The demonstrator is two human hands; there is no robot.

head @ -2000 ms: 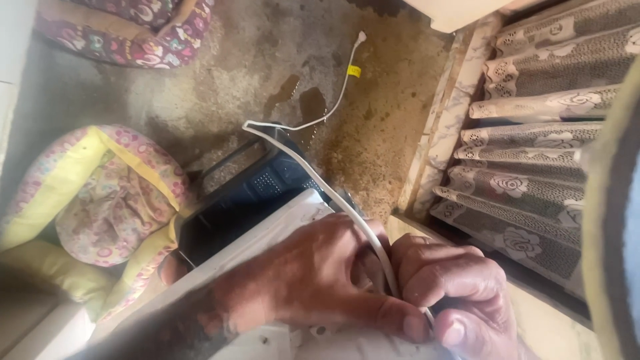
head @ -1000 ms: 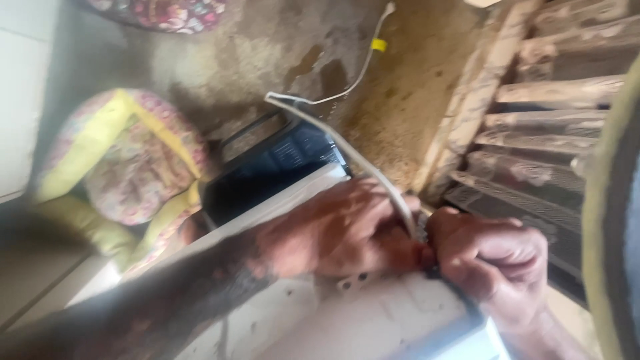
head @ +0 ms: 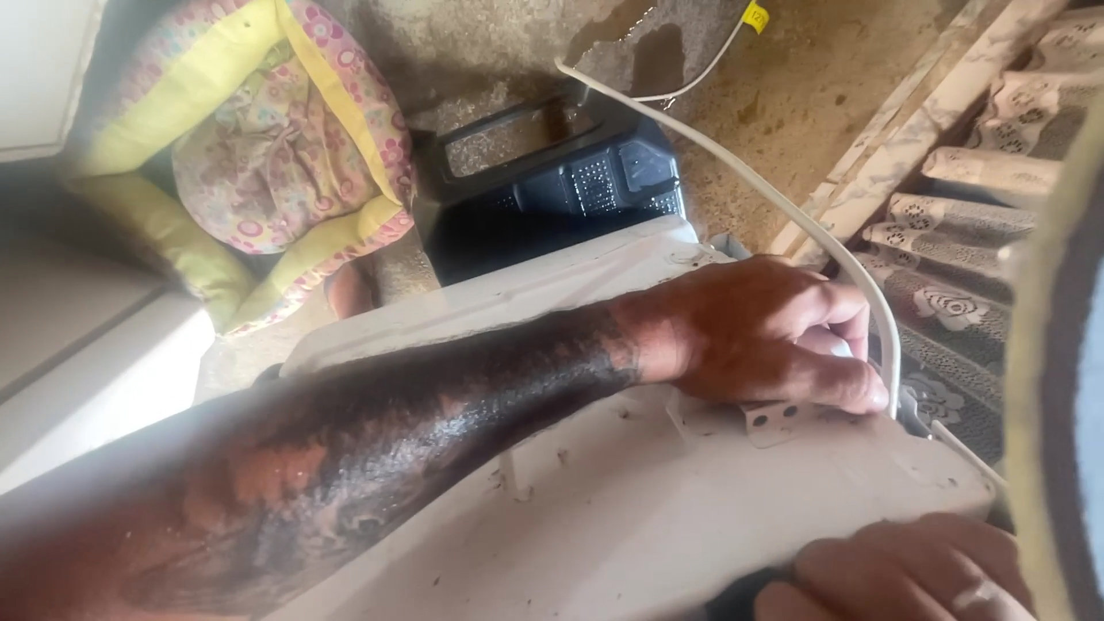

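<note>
My left hand [head: 776,336] rests at the far edge of a white metal appliance panel [head: 552,483], its fingers bent beside a white power cord [head: 798,216]. Thumb and fingertips lie close against the cord; whether they grip it is unclear. The cord arcs over the panel's edge and runs away above the floor, with a yellow tag [head: 755,17] on its far stretch. Near the thumb, a small bracket with holes [head: 774,421] sits on the panel. My right hand [head: 914,569] is at the lower right by the panel's near side, fingers curled and partly cut off; what it holds is hidden.
A black plastic step stool or crate [head: 552,185] stands beyond the panel. A yellow and floral pet bed [head: 285,147] lies at upper left on the wet concrete floor [head: 776,86]. Lace curtains [head: 957,250] hang at right behind a stone ledge [head: 914,129]. A blurred rim edges the far right.
My hands were together at the cord; now they are apart. My right hand has moved away from the cord toward the near side of the panel, while my left stays beside the cord.
</note>
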